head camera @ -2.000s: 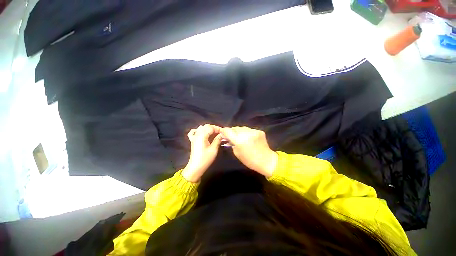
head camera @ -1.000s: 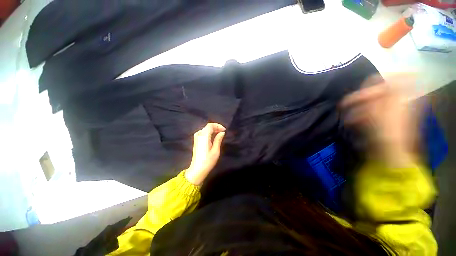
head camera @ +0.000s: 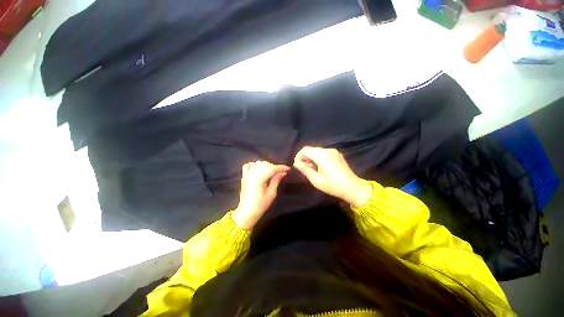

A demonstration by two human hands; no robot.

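A large black garment (head camera: 241, 136) lies spread under both hands, with a curved white piping (head camera: 396, 93) at its far right. My left hand (head camera: 261, 189) has thumb and index fingertips pinched at the cloth near the centre. My right hand (head camera: 328, 172) is just to the right, its thumb and fingers curled together close above the cloth. A small gap lies between the hands. Whether the right fingers hold a small tool or a thread is too small to tell.
More black cloth (head camera: 173, 37) lies at the back left. At the back right are a phone (head camera: 379, 10), a green box (head camera: 440, 11), an orange thread cone (head camera: 484, 43) and a white-blue packet (head camera: 535, 37). A black padded jacket (head camera: 488, 204) hangs over a blue crate (head camera: 530, 155) at right.
My right hand, blurred and out at the right a second ago, is back beside my left hand. My left hand has stayed near the centre with its fingertips at the cloth.
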